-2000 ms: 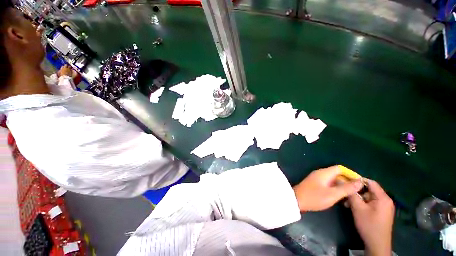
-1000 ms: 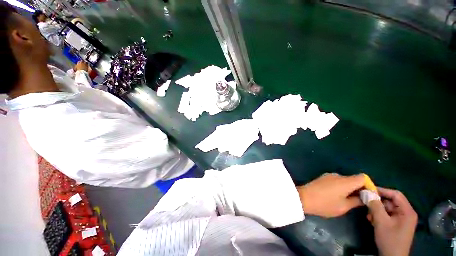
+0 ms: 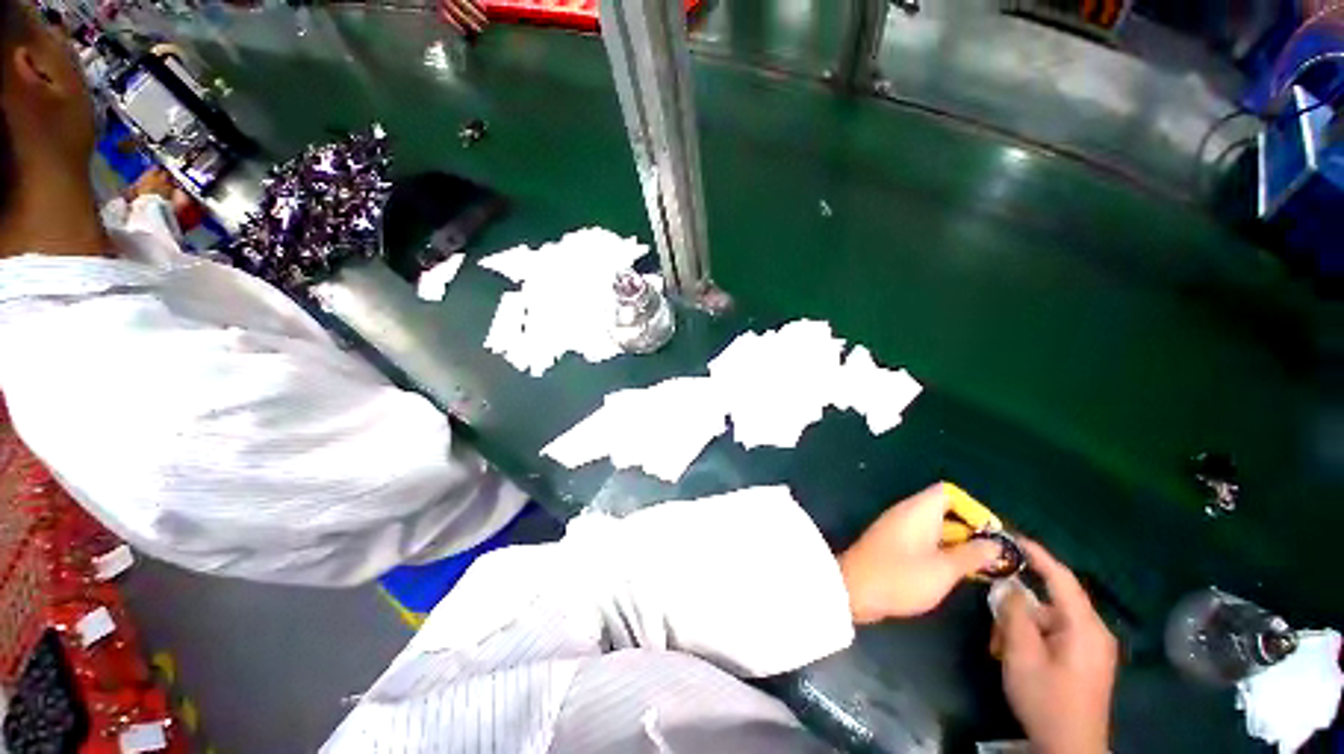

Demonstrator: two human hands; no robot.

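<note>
My left hand (image 3: 911,554), with yellow finger cots, holds a small dark round module (image 3: 1001,554) between thumb and fingers. My right hand (image 3: 1058,648) touches the module's near right side and pinches a small white wipe (image 3: 1011,595) against it. The hands meet right of centre, above the dark green surface. Another module (image 3: 1216,482) lies on the surface at the right. Loose white wipes (image 3: 770,386) lie spread left of my hands.
Clear bottle (image 3: 1220,636) at lower right beside white wipes (image 3: 1290,689). Second bottle (image 3: 641,312) stands on wipes near a metal post (image 3: 659,162). A worker in a white coat (image 3: 236,413) sits at left by a heap of glittering modules (image 3: 314,206). Blue box edge (image 3: 450,575) below that sleeve.
The view has shifted. The module now shows between my fingers, where it was mostly hidden by them. The wipe stays in my right hand, now at the module's lower edge.
</note>
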